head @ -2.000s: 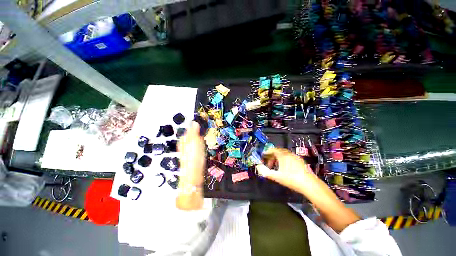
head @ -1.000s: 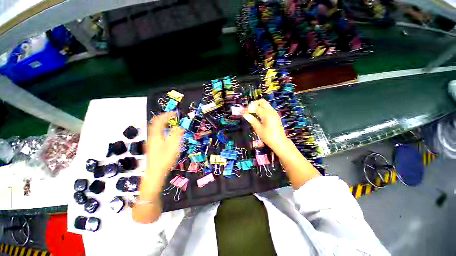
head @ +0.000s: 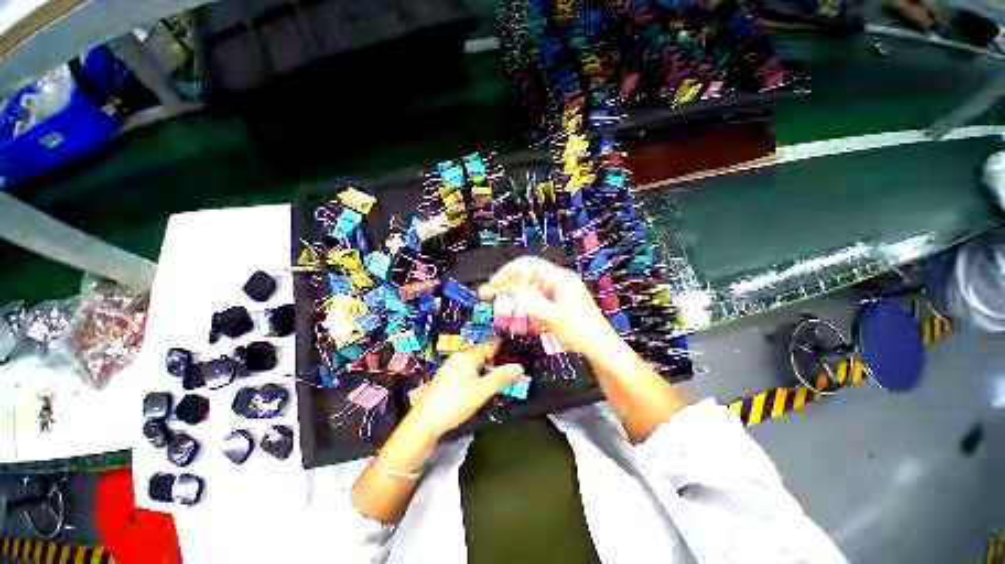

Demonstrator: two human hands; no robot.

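Note:
My left hand (head: 457,388) and my right hand (head: 548,300) meet over the front right part of the black tray (head: 331,441). My right fingers are on a pink binder clip (head: 514,314). Just below it, a dark clipped housing (head: 511,351) sits between my left thumb and fingers, mostly hidden. A teal clip (head: 517,389) shows by my left thumb. Loose coloured binder clips (head: 380,297) lie heaped in the tray's left half. Black housings (head: 192,408) lie apart on the white sheet (head: 209,248) at left.
Dense rows of clipped housings (head: 601,259) stand along the tray's right side. A second multicoloured batch (head: 661,55) is behind, beside a brown board (head: 705,152). A blue bin (head: 55,116) is at upper left. Bags of copper-coloured parts (head: 110,336) lie far left.
The view has swung right. My left hand has moved from the tray's left edge to the front middle. My right hand has come down from the back rows with pink clips, beside my left.

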